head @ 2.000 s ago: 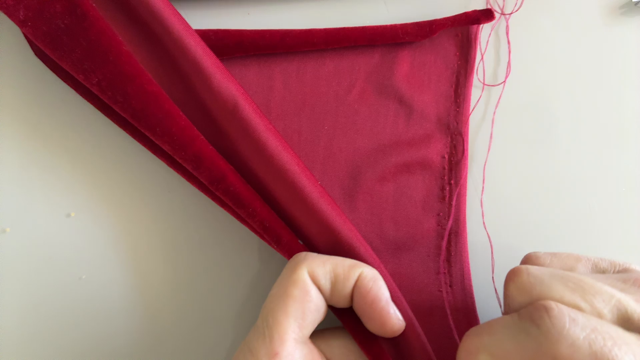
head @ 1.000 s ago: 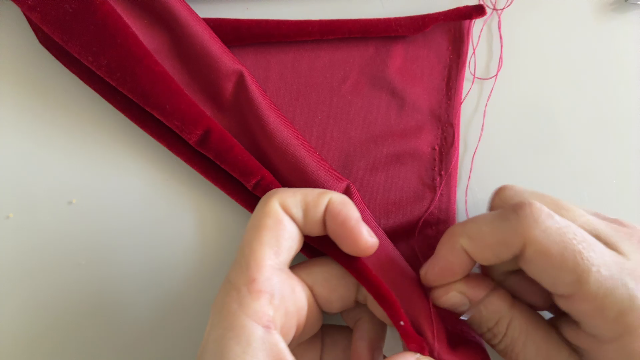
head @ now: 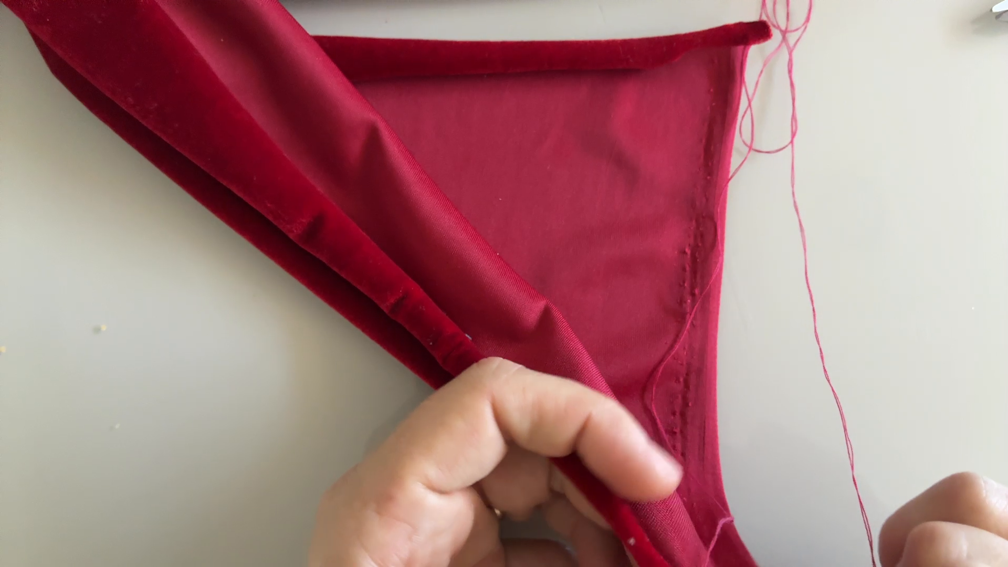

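Red velvet fabric (head: 543, 205) lies with its smooth wrong side up, its top edge folded over and a line of stitches down its right side. At the bottom centre, my left hand (head: 504, 465) grips a folded strip of the fabric, with the index finger curled over it. My right hand (head: 945, 520) shows only partly at the lower right corner, its fingers curled, apart from the fabric. Pinkish-red thread (head: 811, 307) runs from loops at the top right down towards that hand. Whether the hand holds it or a needle cannot be seen.
The fabric rests on a pale tabletop (head: 197, 441) with a few small crumbs at the left. Part of a metal object (head: 1000, 11) shows at the top right corner. A dark edge crosses the top of the view.
My right hand was at the fabric's lower edge beside my left hand one second ago; it has moved away to the right. My left hand still grips the fabric.
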